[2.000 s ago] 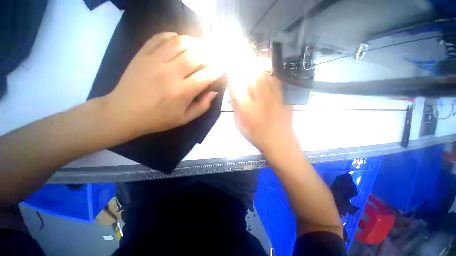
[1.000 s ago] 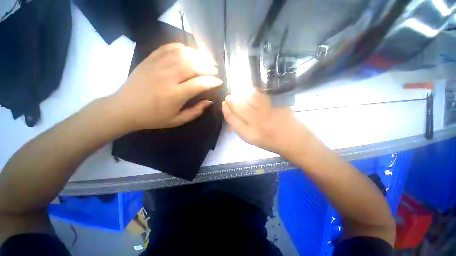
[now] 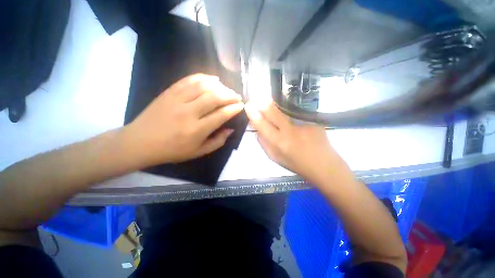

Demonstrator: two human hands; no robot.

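Note:
A black cut panel (image 3: 163, 59) lies flat on the white table beside the sewing machine head (image 3: 325, 38). My left hand (image 3: 187, 122) rests on the panel, its thumb and index fingertips at the panel's right edge. My right hand (image 3: 290, 138) is beside the needle area, its fingertips at the same edge, close to the left fingertips. The lamp glare (image 3: 258, 81) washes out the needle area and the right fingertips, so the presser foot and exact grip are hidden. The panel's lower corner points toward the table's front edge.
A stack of black pieces (image 3: 32, 49) lies at the left; more black panels (image 3: 116, 13) lie at the upper left. A dark slim tool (image 3: 449, 142) stands out near the right table edge. A measuring strip (image 3: 239, 190) runs along the front. Blue bins (image 3: 81, 223) and a red crate (image 3: 424, 251) are below.
The view has shifted. Both hands stay at the panel's right edge near the needle. My left hand has slid lower on the panel, more of which shows above it.

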